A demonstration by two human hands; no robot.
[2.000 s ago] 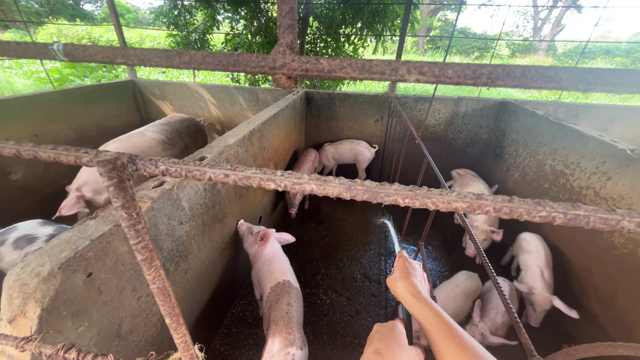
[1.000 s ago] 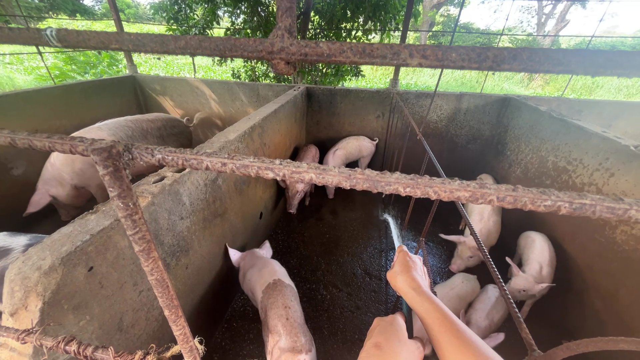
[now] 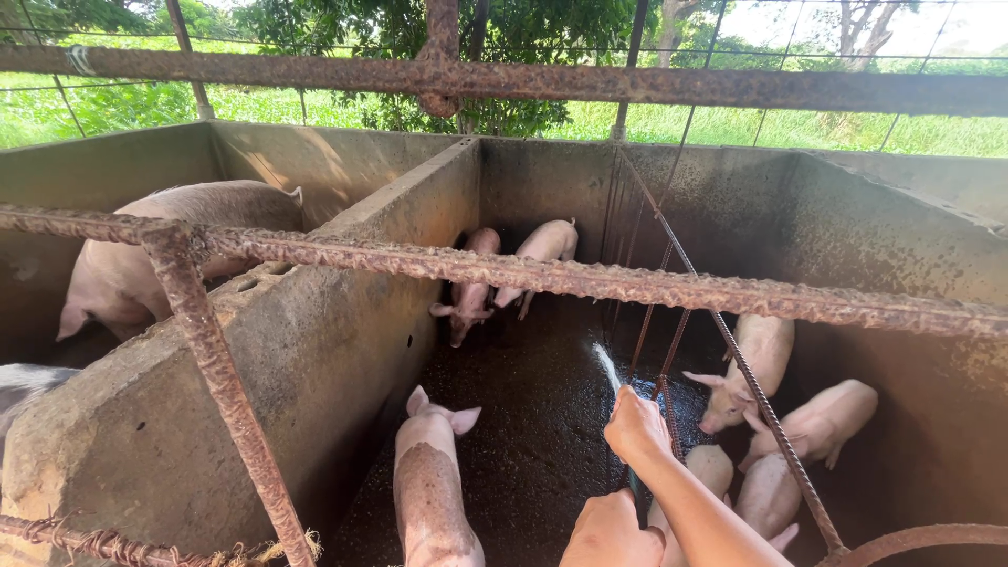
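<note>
My right hand grips a hose near its outlet, and a white jet of water shoots from it toward the wet, dark pen floor. Lower down, my left hand is closed around the same green hose. One pig with a wet, dirty back stands left of my hands. Several pink pigs are to the right, one with its head lowered. Two more pigs, one of them dark-faced, stand by the far left corner of the pen.
Rusty metal bars cross in front of the pen, with thin twisted rods slanting near my arms. A concrete dividing wall separates a left pen holding a large pig and a partly visible spotted one.
The pig left of my hands has turned its head away from the dividing wall. Pigs on the right have shifted about. Both hands stay on the hose, with water still flowing.
</note>
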